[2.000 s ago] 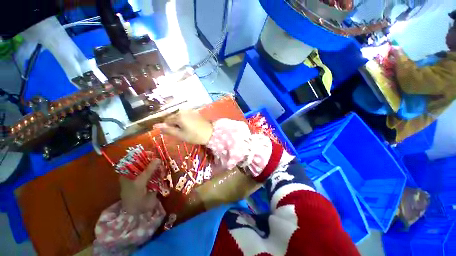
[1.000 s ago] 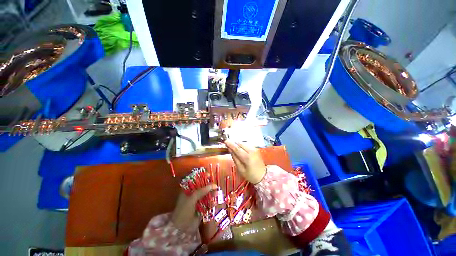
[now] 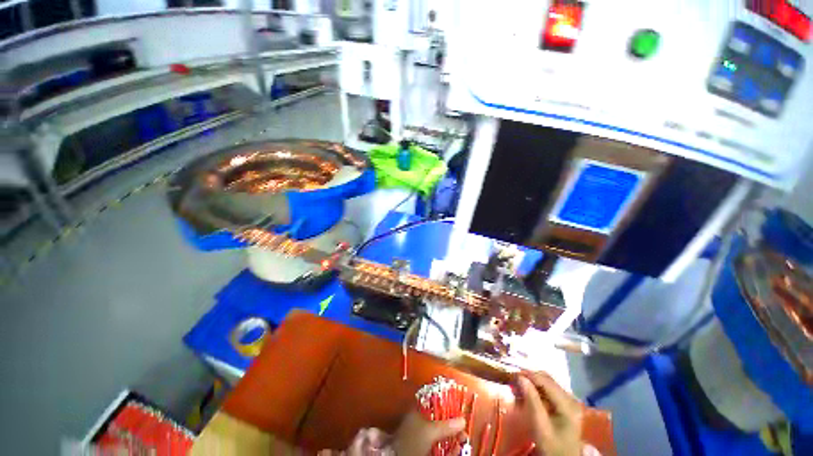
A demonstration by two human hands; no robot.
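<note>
My left hand point(image 3: 426, 434) is closed round a bundle of red wire leads point(image 3: 443, 401) with pale ends, at the lower middle. My right hand point(image 3: 548, 411) is just right of it, its fingertips near the brightly lit crimping head point(image 3: 508, 321). Whether a lead is between those fingertips I cannot tell. A few red leads lie on the reddish-brown board point(image 3: 307, 374) between the hands. The linear feed track point(image 3: 406, 281) carries copper terminals to the head. Both hands are cut near the bottom edge.
The terminal press point(image 3: 526, 191) stands above the head, with its control panel point(image 3: 644, 44) on top. A bowl feeder point(image 3: 267, 191) is at left, another point(image 3: 776, 303) at right. A tape roll point(image 3: 250, 336) and a tray of red leads point(image 3: 143, 427) are at lower left.
The view has swung up and left, bringing in the control panel, left bowl and racks. My left hand still holds the bundle; my right hand remains near the head. The blue crates have left view.
</note>
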